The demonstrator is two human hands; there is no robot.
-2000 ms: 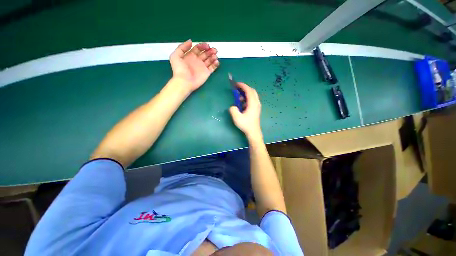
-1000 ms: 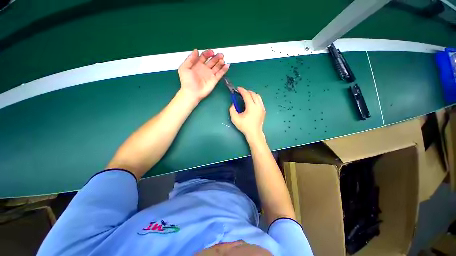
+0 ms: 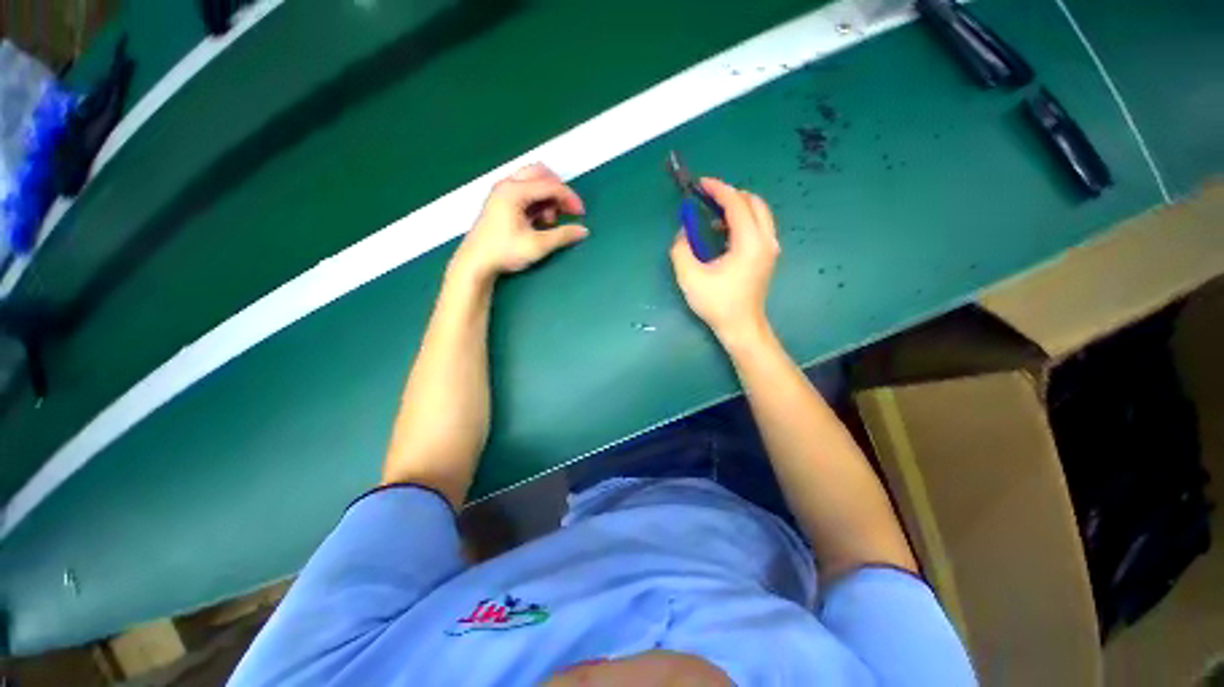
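Note:
My right hand point(image 3: 732, 262) holds the blue-handled diagonal cutters point(image 3: 697, 215) above the green bench, jaws pointing up and away from me. My left hand point(image 3: 514, 228) is beside the white rail, turned with its fingers curled and the thumb apart from them. Nothing shows in it. The two hands are apart. Black plastic trimmings point(image 3: 815, 145) are scattered on the bench to the right of the cutters. Two black handle shells lie at the upper right, one point(image 3: 977, 47) behind the other point(image 3: 1067, 141).
The white rail point(image 3: 644, 124) curves between the green bench point(image 3: 591, 376) and the green belt point(image 3: 443, 81). An open carton point(image 3: 1000, 497) with black parts stands at right below the bench edge. Blue and clear items point(image 3: 38, 161) show at far left.
My left hand has turned from palm up to curled fingers. My right hand still holds the cutters. The view has swung left, so the blue bin and post have left the picture.

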